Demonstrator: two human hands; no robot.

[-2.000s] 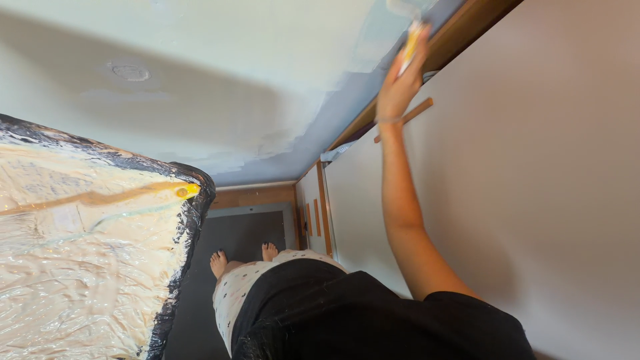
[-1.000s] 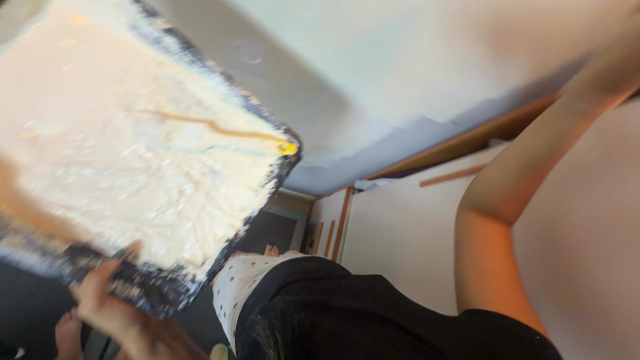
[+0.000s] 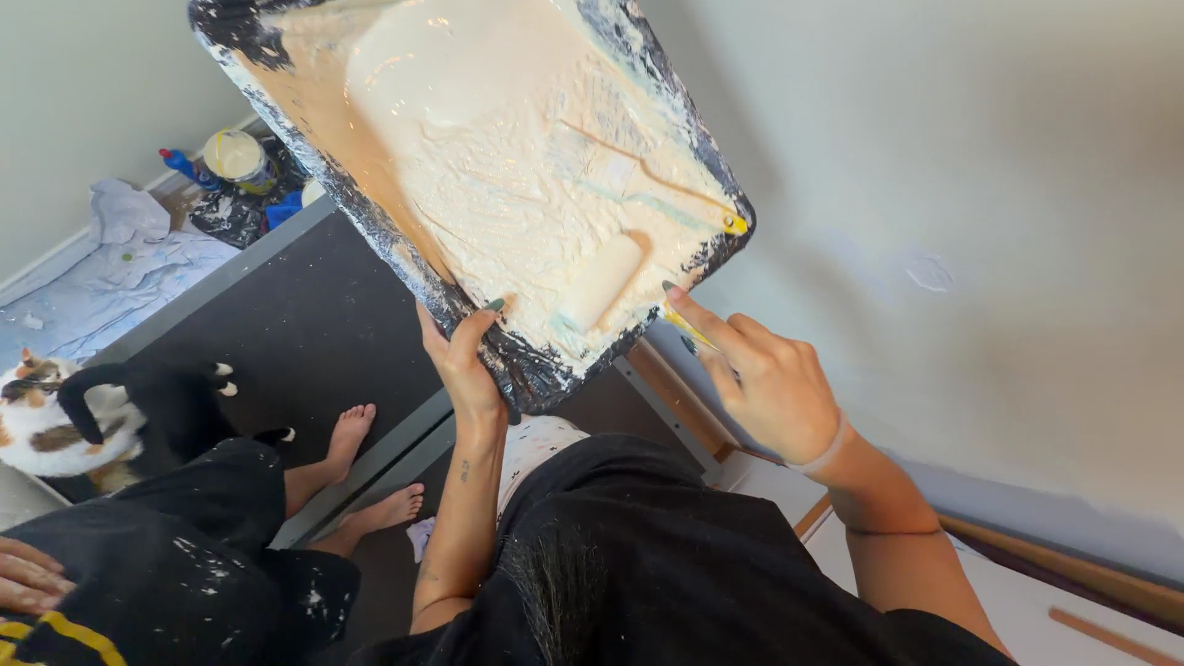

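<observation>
A black paint tray [image 3: 338, 199], smeared with cream paint, is held up in front of me. My left hand [image 3: 467, 361] grips its near edge, thumb over the rim. A small roller [image 3: 601, 282] coated in cream paint lies in the tray near its lower right corner. At that corner my right hand [image 3: 768, 370] holds the roller's yellow handle [image 3: 684, 326], index finger pointing over the rim. A paintbrush with a yellow handle end [image 3: 734, 224] rests in the tray, its bristle end thickly covered in paint.
On the left, a person in paint-spotted black clothes [image 3: 185, 573] is close by. Two cats, a calico [image 3: 55, 430] and a black one [image 3: 176, 407], are beside them. Beyond are a paint tub [image 3: 236, 155] and a spattered drop sheet [image 3: 102, 268]. A wall [image 3: 1017, 305] rises on the right.
My right hand has come down from the upper wall edge to the tray. My left hand, seen at the tray a second ago, now grips its edge. The view has swung left.
</observation>
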